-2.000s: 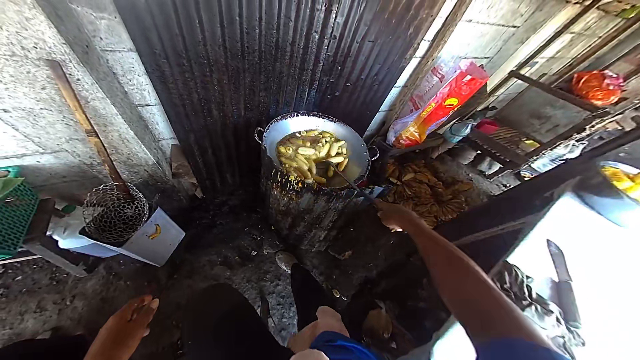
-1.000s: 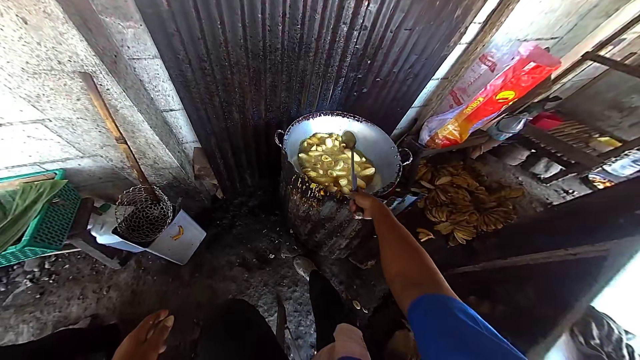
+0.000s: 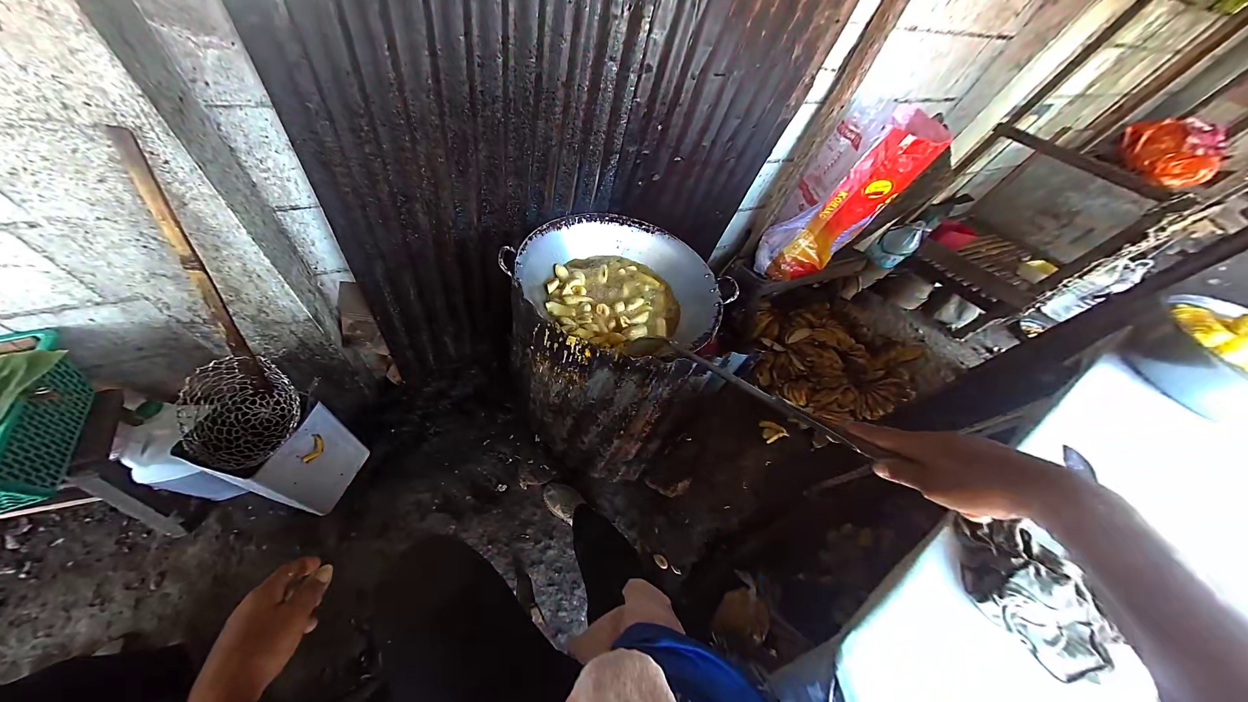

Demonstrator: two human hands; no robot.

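My right hand, at the right, is closed around the long handle of a metal ladle. The ladle's bowl rests low at the near right part of a wide metal pan with two loop handles. Pale peeled banana pieces lie in bubbling oil in the pan. A sooty metal drum stove supports the pan. At the lower left, my left hand hangs away from the stove, its fingers slightly curled, with nothing visible in it.
A wire-mesh skimmer leans in a white box, beside a green basket. Corrugated metal stands behind the stove. Banana peels are heaped right of it, below a red plastic bag. A white table is at the right.
My right hand has moved back to the right, away from the pan. The ladle bowl, over the middle of the pan one second ago, is now low at its near edge.
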